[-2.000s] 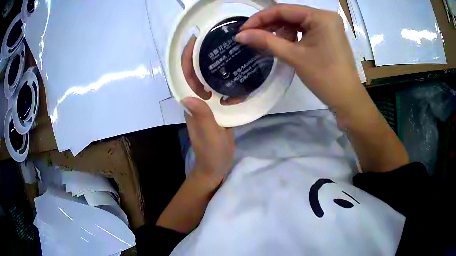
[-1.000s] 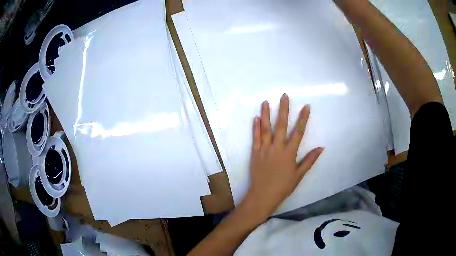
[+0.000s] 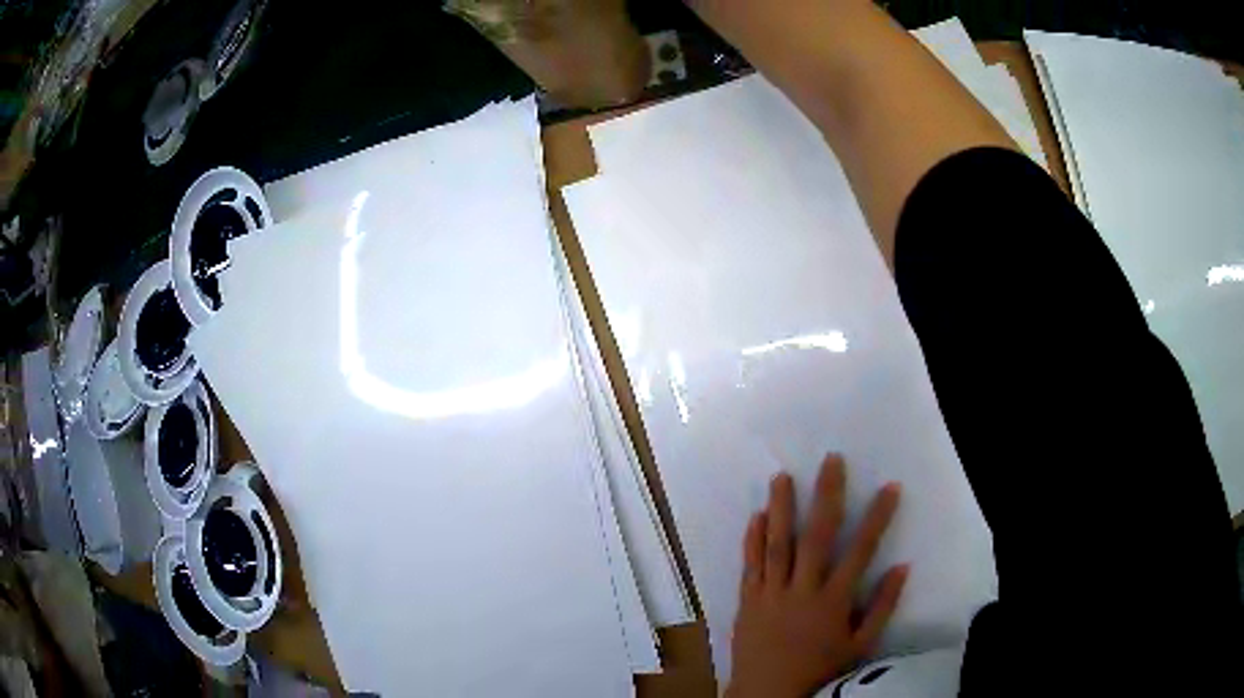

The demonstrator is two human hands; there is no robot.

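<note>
My left hand [image 3: 812, 586] lies palm down with spread fingers on the front part of the glossy white sheets [image 3: 750, 246] in the middle. It holds nothing. My right arm reaches forward across the far right part of these sheets. Its hand is cut off by the top edge and does not show. No housing lies on the middle sheets in view.
A second stack of white sheets [image 3: 450, 518] lies left, another [image 3: 1160, 232] at right. White ring housings with dark centres [image 3: 235, 552] overlap in a row at far left. A blurred tan shape [image 3: 587, 55], unclear, is at the top. Brown table strips show between stacks.
The housing held earlier is out of the hands' visible area. My left hand went from the housing to the sheets. My right arm stretched further forward. The view shifted, bringing more of the far side in.
</note>
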